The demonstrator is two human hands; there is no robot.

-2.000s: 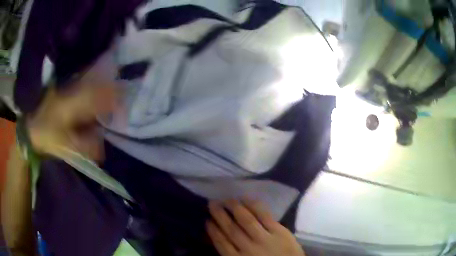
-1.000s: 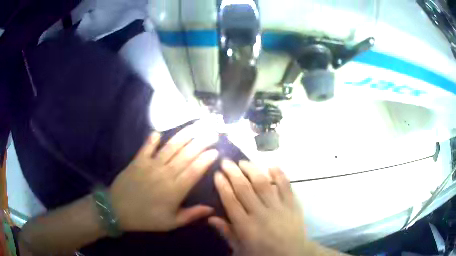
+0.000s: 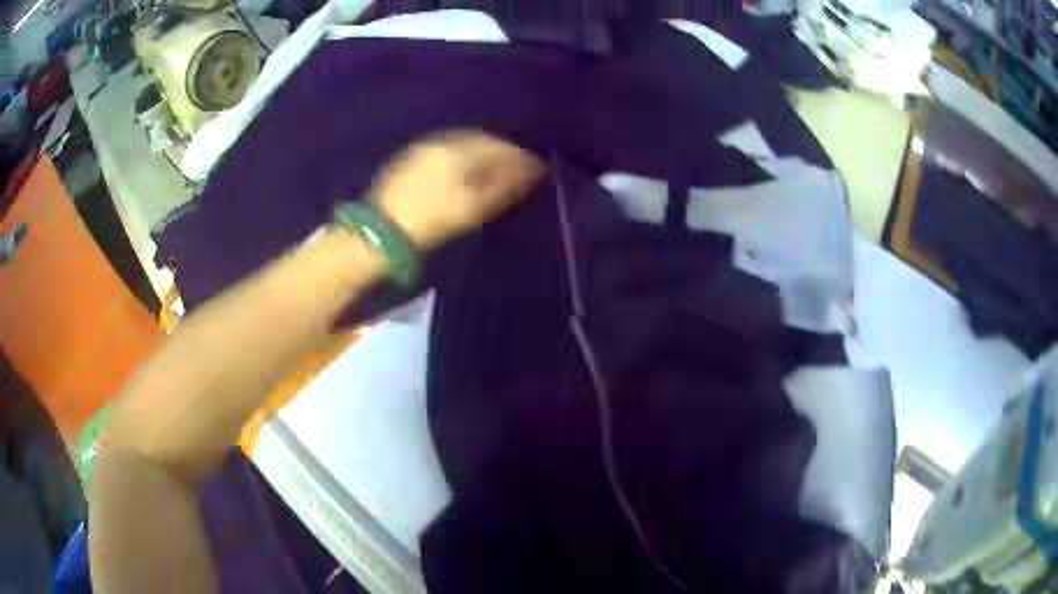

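Note:
A large dark purple-black garment (image 3: 522,383) lies spread over the white table, with a thin pale line running down its middle. Pale grey-white fused pieces (image 3: 801,238) show at its right side. My left hand (image 3: 464,186), with a green bangle on the wrist, is on the dark cloth near the upper end of the pale line. It is blurred, its fingers look bent, and whether it grips the cloth cannot be told. My right hand is not in view. The cream-white sewing machine head (image 3: 986,499) with a blue stripe is cut off at the lower right.
A measuring tape strip (image 3: 331,511) runs along the table's front edge. An orange panel (image 3: 70,290) stands at the left. Another machine (image 3: 203,70) is at the upper left. White bundled items (image 3: 864,46) and dark cloth on a brown-edged board (image 3: 975,221) lie at the right.
The view has swung left, so the machine head is now at the lower right edge. My left hand has left the needle area for the far cloth. My right hand has gone out of view.

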